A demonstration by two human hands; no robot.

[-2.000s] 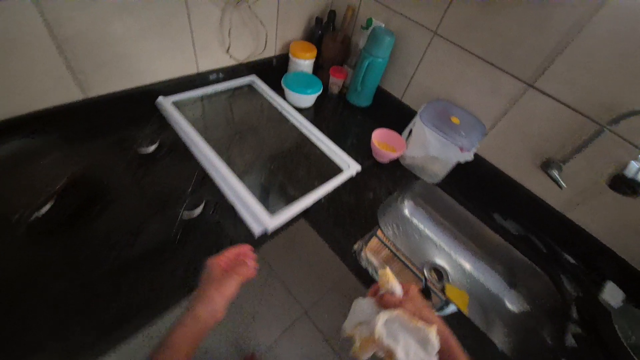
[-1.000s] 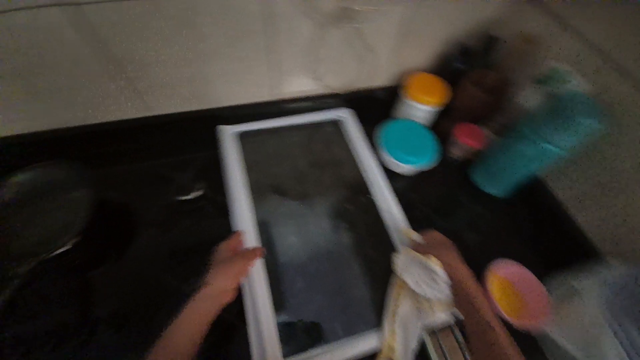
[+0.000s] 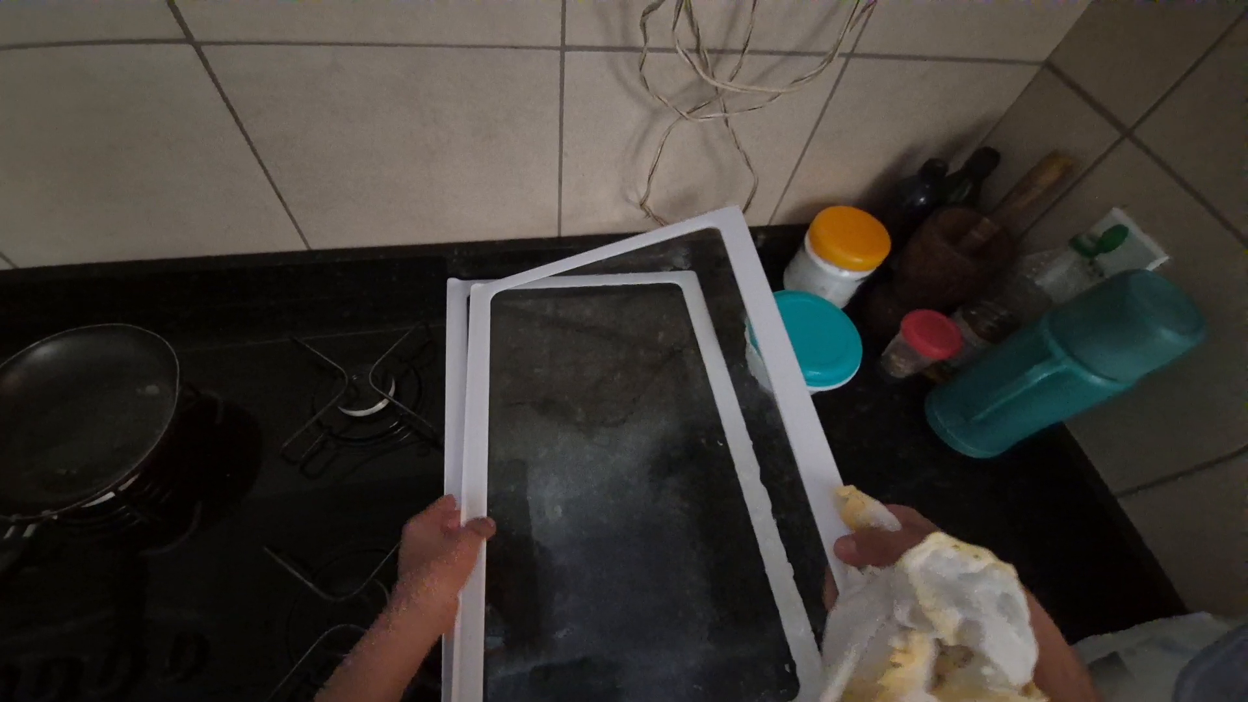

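Note:
A glass panel with a white plastic frame, apparently a refrigerator shelf, fills the middle; its frame (image 3: pixel 780 336) is tipped up on the right. A second white frame outline (image 3: pixel 746 458) shows beneath or through the glass, and I cannot tell which. My left hand (image 3: pixel 439 551) grips the left edge with the thumb on top. On the right edge is my right hand (image 3: pixel 887 541), fingers at the frame, also holding a crumpled white and yellow cloth (image 3: pixel 960 604) that covers much of that hand.
At left, a pan (image 3: pixel 88 419) sits on a black cooktop near a burner (image 3: pixel 366 390). Behind the panel stand a yellow-lidded jar (image 3: pixel 848 244), a teal-lidded tub (image 3: pixel 819 341), a red-lidded container (image 3: pixel 926 341), a wooden mortar (image 3: pixel 951 253) and a teal thermos (image 3: pixel 1063 366). Cord (image 3: pixel 721 107) hangs on the tiled wall.
Two seconds ago the panel lay on the counter with both hands off it; now both hands hold it and its right side is raised. The view has swung left.

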